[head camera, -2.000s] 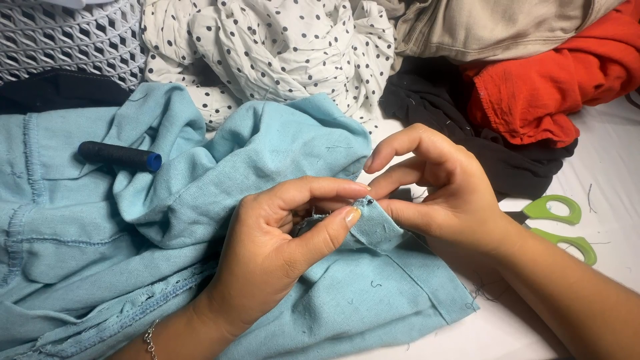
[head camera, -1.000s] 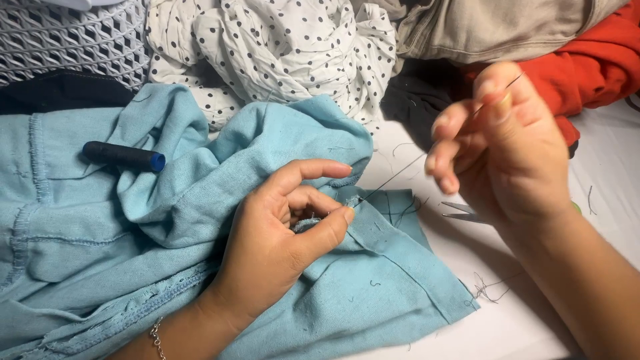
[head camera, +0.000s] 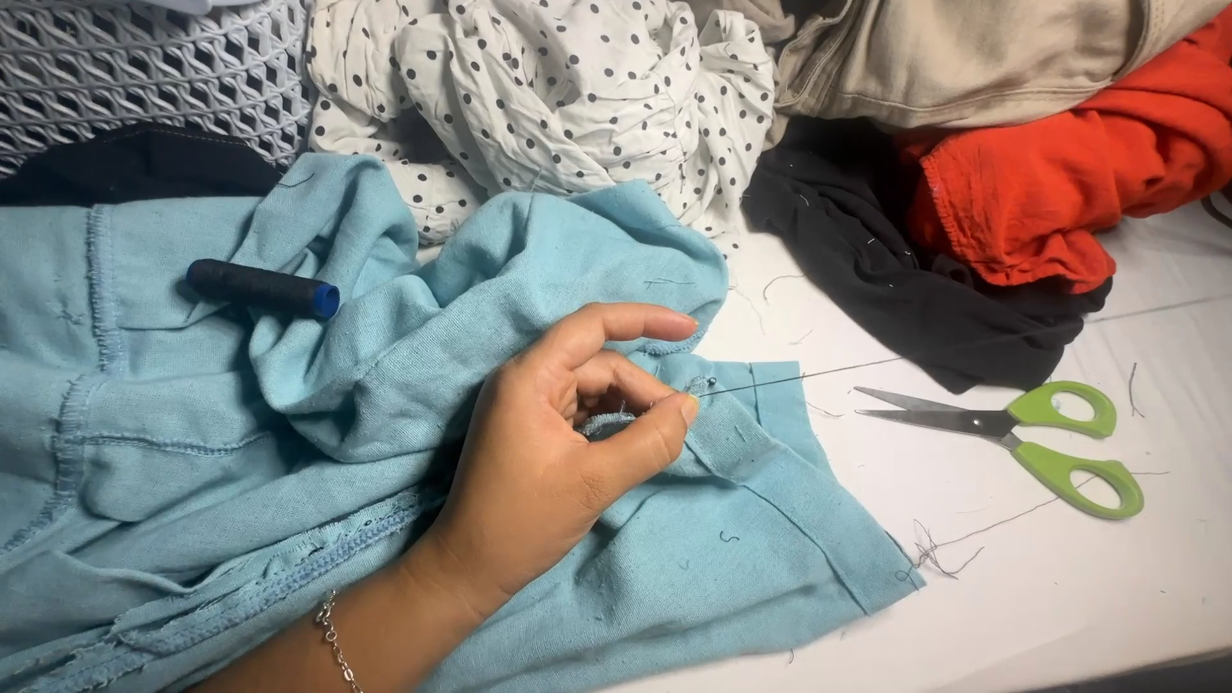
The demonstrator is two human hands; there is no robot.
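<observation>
My left hand [head camera: 577, 433] pinches the folded edge of a light blue fabric garment [head camera: 770, 500] between thumb and fingers. Beside the thumb tip, a dark thread [head camera: 799, 377] leaves the cloth and runs taut to the right, over the white surface toward the black cloth. My right hand is out of view, and so is whatever is at the thread's far end. A spool of dark thread [head camera: 260, 288] with a blue end lies on the garment, left of my hand. Scissors with green handles [head camera: 1011, 423] lie with blades slightly apart to the right of the garment.
A white cloth with black dots [head camera: 577, 106] is heaped at the back, beside a grey openwork plastic basket [head camera: 154, 77]. Black cloth [head camera: 866, 250], red cloth [head camera: 1039, 183] and beige cloth [head camera: 943, 67] are piled at the back right. Thread scraps [head camera: 929, 553] lie by the garment's corner on the white surface [head camera: 1020, 606].
My right hand was at the folded edge beside my left, then lifted away to the right with thread stretching from the cloth, and is now out of view. The scissors now show fully. My left hand keeps its pinch.
</observation>
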